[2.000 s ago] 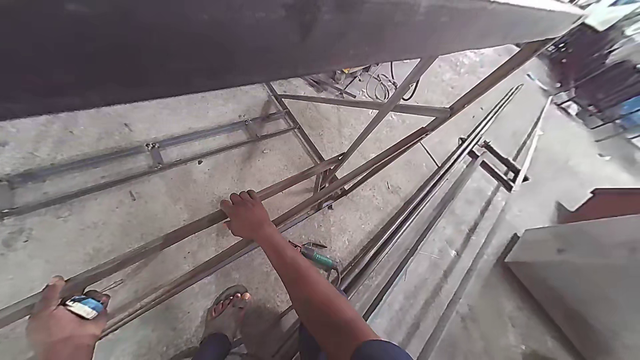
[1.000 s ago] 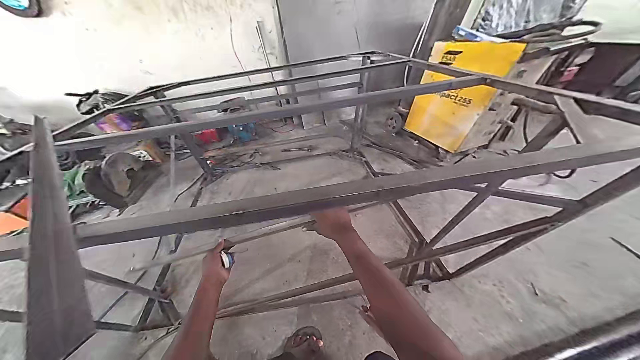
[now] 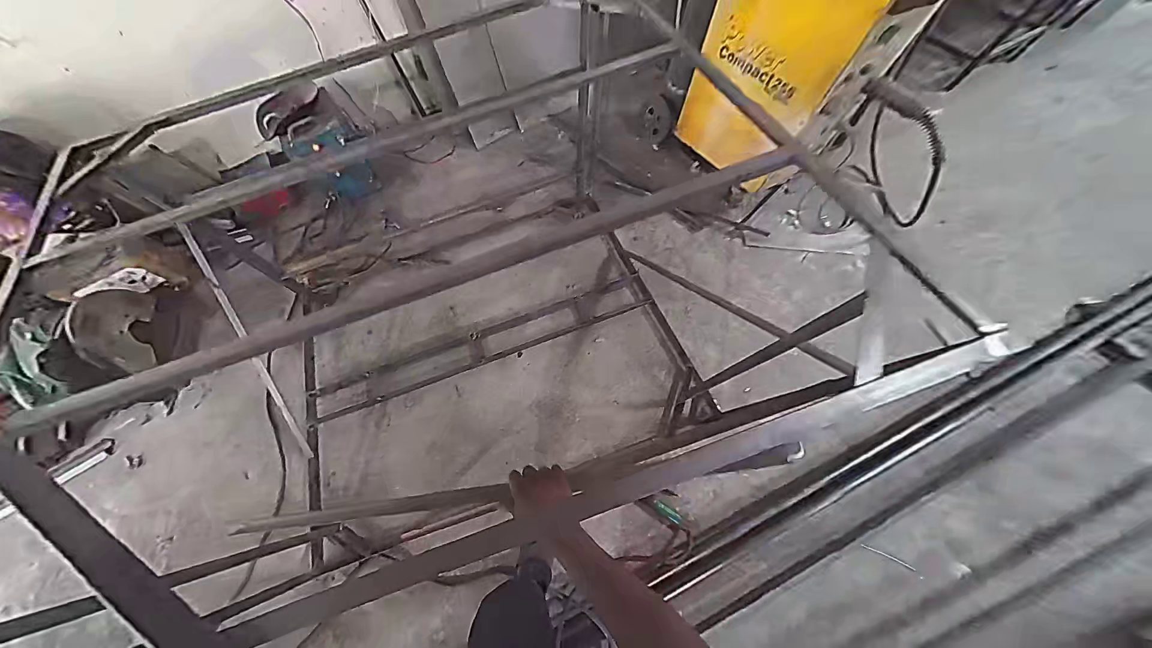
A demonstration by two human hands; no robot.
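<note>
My right hand (image 3: 540, 495) is closed around a thin metal bar (image 3: 396, 508) near the bottom middle of the view. One end of this bar points left; a bar end (image 3: 765, 457) also shows to the right of the hand, beyond a frame rail. The large welded steel frame (image 3: 432, 279) spans the view, with long rails, uprights and diagonal braces. One of its rails (image 3: 738, 432) runs close by my hand and forearm. My left hand is out of view.
A yellow welding machine (image 3: 774, 72) with a thick cable (image 3: 931, 153) stands at the back right. Long metal bars (image 3: 900, 450) lie at right. A green-bodied tool (image 3: 668, 511) is on the floor near my forearm. A blue machine (image 3: 337, 162) and clutter stand at back left.
One second ago both my hands were on a thin bar under the frame's rail; now only my right hand shows, still on a bar. The view has swung and tilted down.
</note>
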